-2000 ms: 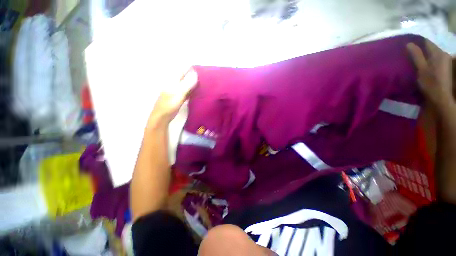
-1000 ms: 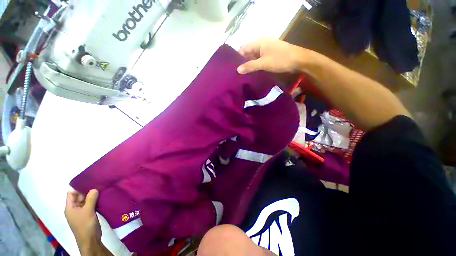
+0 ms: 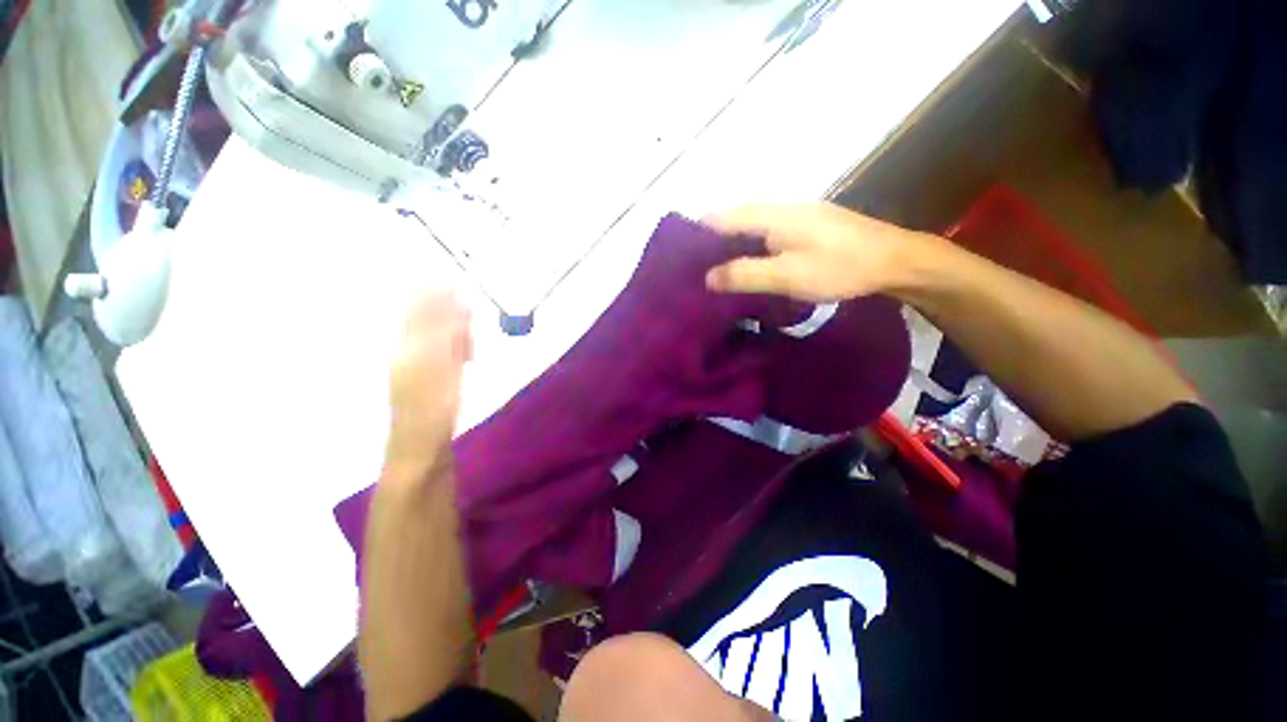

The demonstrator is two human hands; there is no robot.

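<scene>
A maroon garment (image 3: 565, 437) with pale strips lies over the table's front edge and my lap. My right hand (image 3: 805, 254) holds its upper right corner between thumb and fingers. My left hand (image 3: 431, 346) is over the white table, above and beyond the garment's left part, and is blurred; its forearm crosses the cloth. It is not on the garment, and its fingers are too blurred to tell their pose. The sewing machine (image 3: 353, 99) stands beyond the garment, with its presser foot area (image 3: 459, 153) bare of cloth.
A lamp (image 3: 134, 289) on a ribbed arm stands left of the machine. A red basket (image 3: 1037, 254) with silvery plastic (image 3: 988, 419) is right of my lap. A yellow basket (image 3: 205, 688) is low at the left. Dark cloth (image 3: 1200, 127) lies at the upper right.
My left hand has let go of the garment's left corner and moved up over the table. My right hand still holds its corner, and the view has shifted.
</scene>
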